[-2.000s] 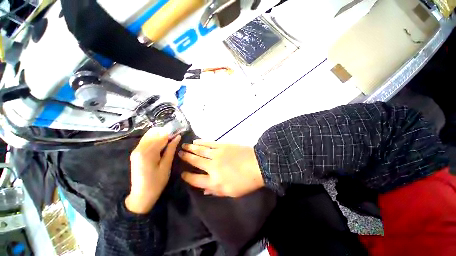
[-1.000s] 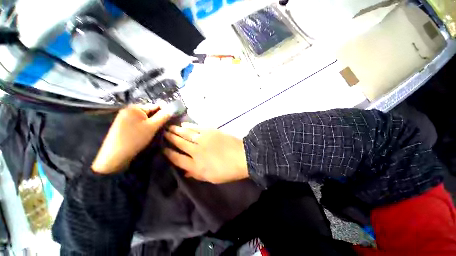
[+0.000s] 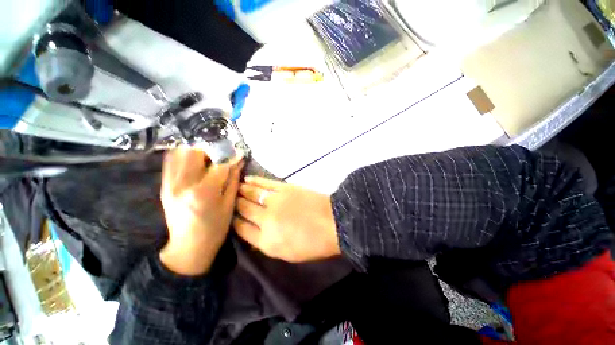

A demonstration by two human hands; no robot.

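The dark garment piece [image 3: 108, 209] lies under the machine's front and hangs down toward the lap. The presser foot and needle area [image 3: 214, 131] is just above the fingertips. My left hand [image 3: 199, 205] is bent over the cloth edge right below the foot, its fingertips partly hidden at the metal. My right hand [image 3: 286, 219] lies flat on the cloth beside it, fingers slightly apart and pointing left, pressing the cloth near the foot. Whether any fingers pinch the seam edge cannot be seen clearly.
The white machine head with a round knob [image 3: 64, 64] and a black strap [image 3: 195, 34] is at upper left. Orange-handled snips [image 3: 286, 73] and a blue part [image 3: 239, 101] lie right of the foot. A wrapped dark packet [image 3: 357, 34] and tan cardboard [image 3: 533, 74] are farther right.
My left hand has shifted in beside my right hand and turned more upright. The machine appears closer and further left in view. My right hand stays on the cloth near the foot.
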